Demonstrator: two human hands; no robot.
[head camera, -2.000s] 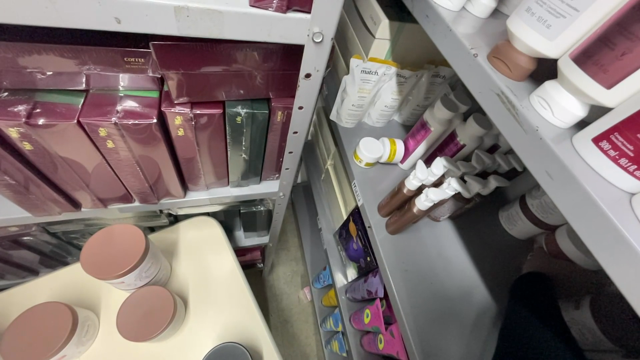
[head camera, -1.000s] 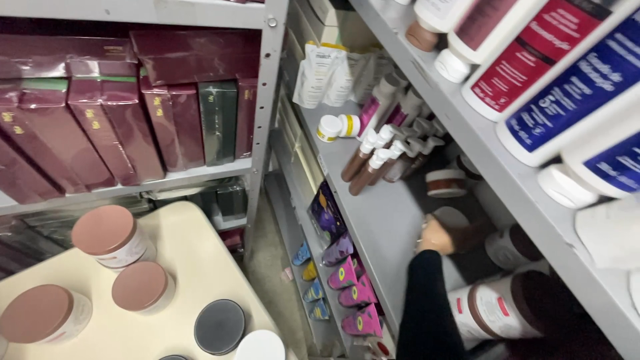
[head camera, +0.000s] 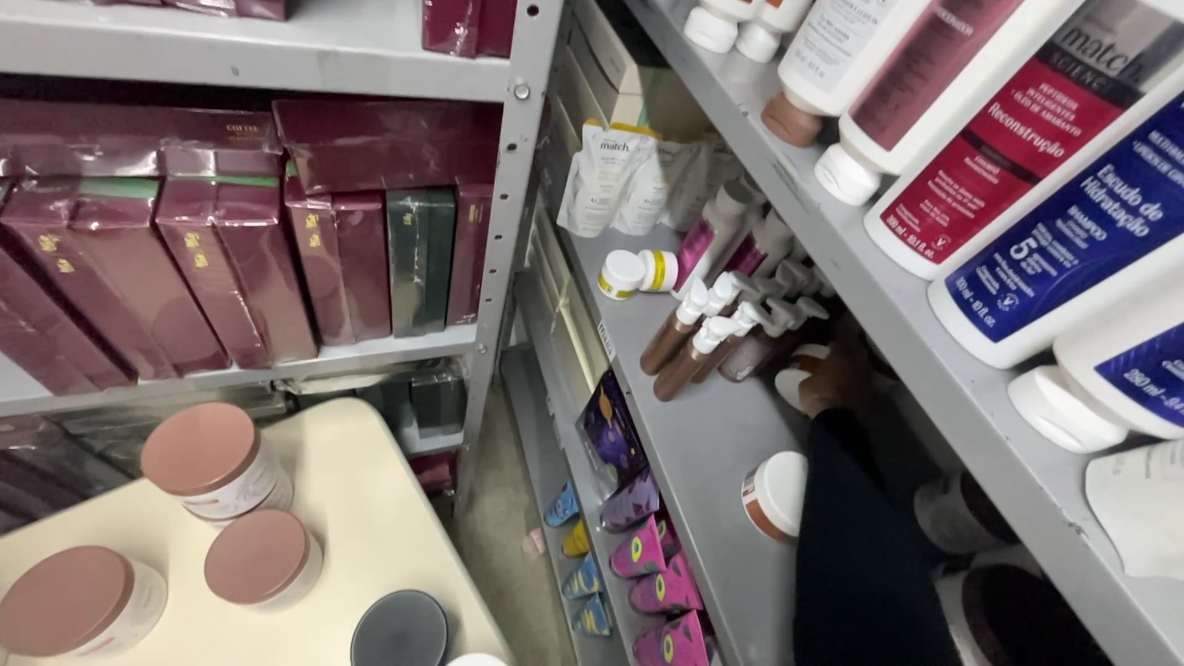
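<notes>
My right hand (head camera: 837, 381) reaches deep into the shaded part of the grey metal shelf, in a dark sleeve. Its fingers are at a jar with a white lid (head camera: 793, 387); shade hides how firmly they close on it. Nearer along the shelf, beside the sleeve, lies another white-lidded jar with a brown band (head camera: 775, 497). Brown pump bottles with white tops (head camera: 689, 342) stand to the left of the hand, and two small white jars with yellow bands (head camera: 629, 274) are farther back. My left hand is out of the picture.
A cream tabletop (head camera: 370, 481) at lower left bears pink-lidded jars (head camera: 254, 560) and a dark-lidded jar (head camera: 400, 631). Large bottles (head camera: 980, 166) overhang the upper shelf edge (head camera: 888, 277). A perforated upright (head camera: 504, 222) and burgundy boxes (head camera: 231, 268) are at left; colourful tubes (head camera: 661, 587) fill a lower shelf.
Two seconds ago no hand showed over the shelf. My right hand has since come in and moved deeper, and a white-lidded jar now shows beside the sleeve.
</notes>
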